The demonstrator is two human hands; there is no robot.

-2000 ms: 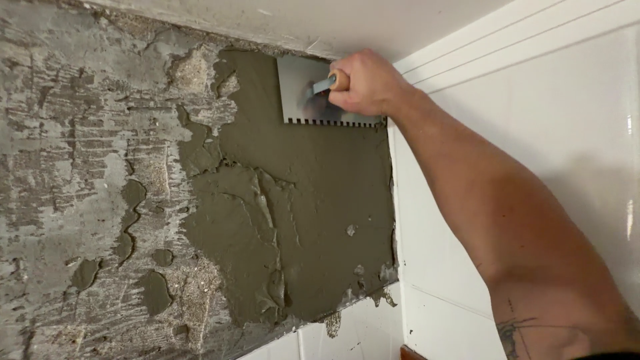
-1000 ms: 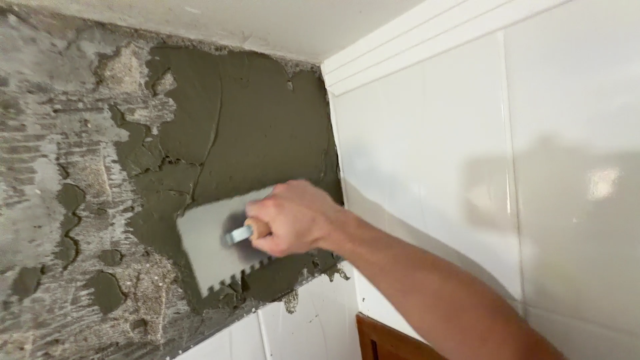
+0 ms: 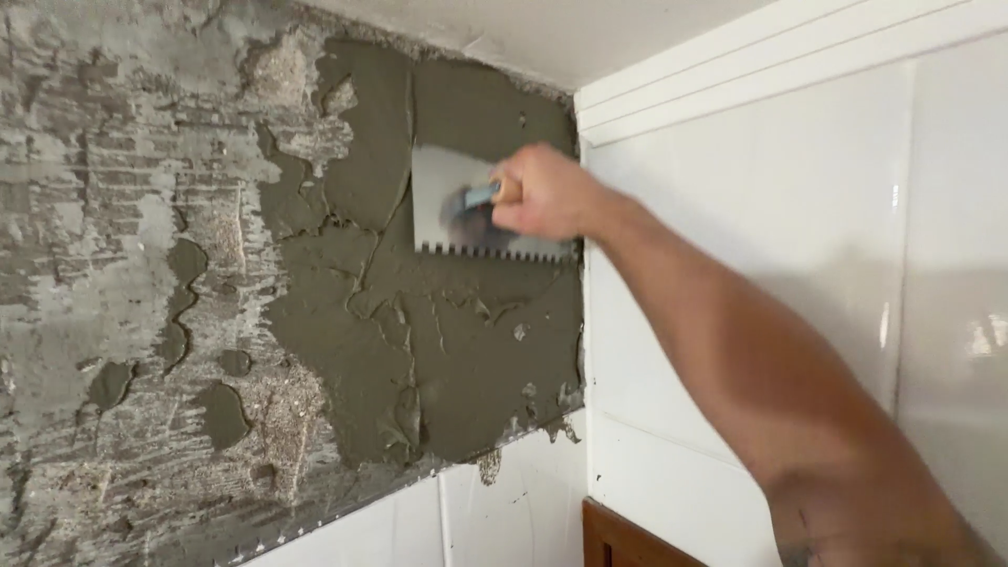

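My right hand [image 3: 547, 193] grips the wooden handle of a notched steel trowel [image 3: 441, 209]. The blade lies against a layer of wet grey-green mortar [image 3: 339, 331] on the wall, near the corner, with its square teeth along the lower edge. Ridges and lumps mark the mortar below and left of the blade. Further left the bare, scraped wall [image 3: 87, 276] carries several separate mortar patches. The hand hides the right part of the blade. My left hand is out of view.
White tiles [image 3: 520, 480] run below the mortar. The adjoining wall of glossy white panels [image 3: 748, 181] meets it at the corner, topped by white trim [image 3: 669, 94] under the ceiling [image 3: 535, 31]. A brown wooden frame [image 3: 630, 539] stands low at the corner.
Two seconds ago my right hand held the trowel up at the ceiling edge; one second ago it was low on the mortar with the blade tilted. Now the blade is back up, at mid-height and more level.
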